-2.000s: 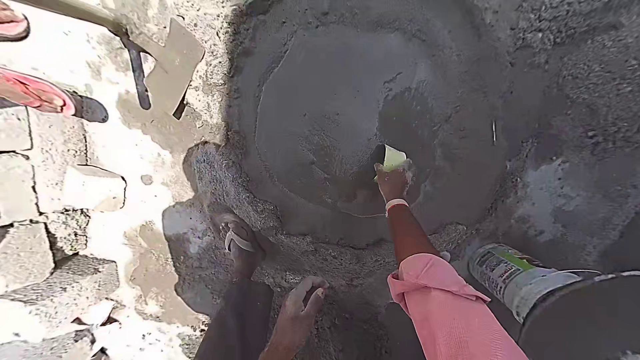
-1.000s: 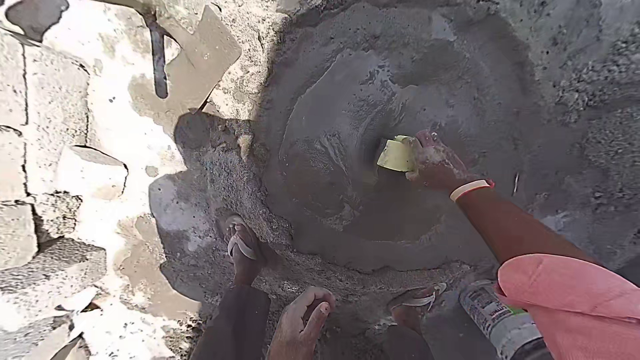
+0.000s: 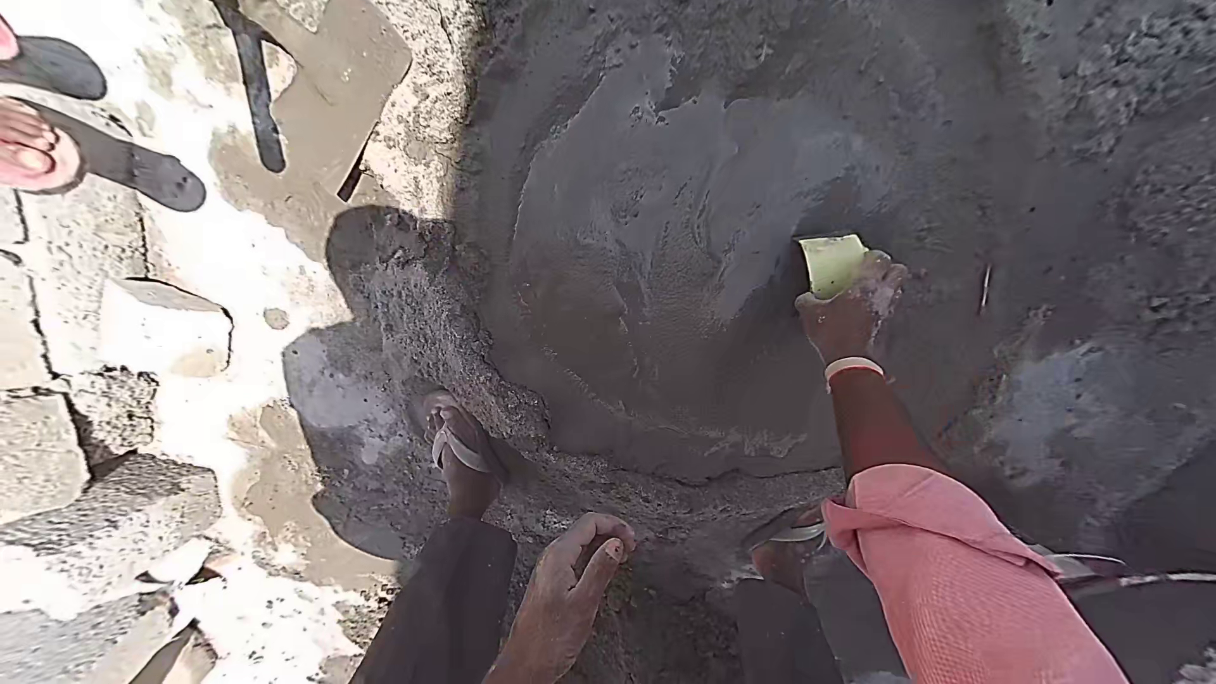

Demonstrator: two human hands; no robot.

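Note:
My right hand (image 3: 855, 299) grips a pale yellow-green piece of curved sheet (image 3: 832, 263), probably plastic, its edge against the wet grey cement mix (image 3: 665, 237). The mix lies in a wide round patch with a raised rough rim. A pale band circles my right wrist, below a rolled pink sleeve. My left hand (image 3: 578, 579) hovers low in the view near my legs, fingers curled, thumb near the fingertips, with nothing seen in it. Whether its fingers touch is hard to tell.
My sandalled feet (image 3: 465, 456) stand at the near rim. A hoe-like metal blade (image 3: 347, 85) lies upper left, near another person's foot (image 3: 33, 147). Concrete blocks (image 3: 90, 256) lie at the left. Part of a dark container (image 3: 1149, 617) shows at lower right.
My right hand, still holding the yellow-green piece, has swept across the wet mix, leaving changed smear marks. My left hand stays low near my legs. The view has shifted.

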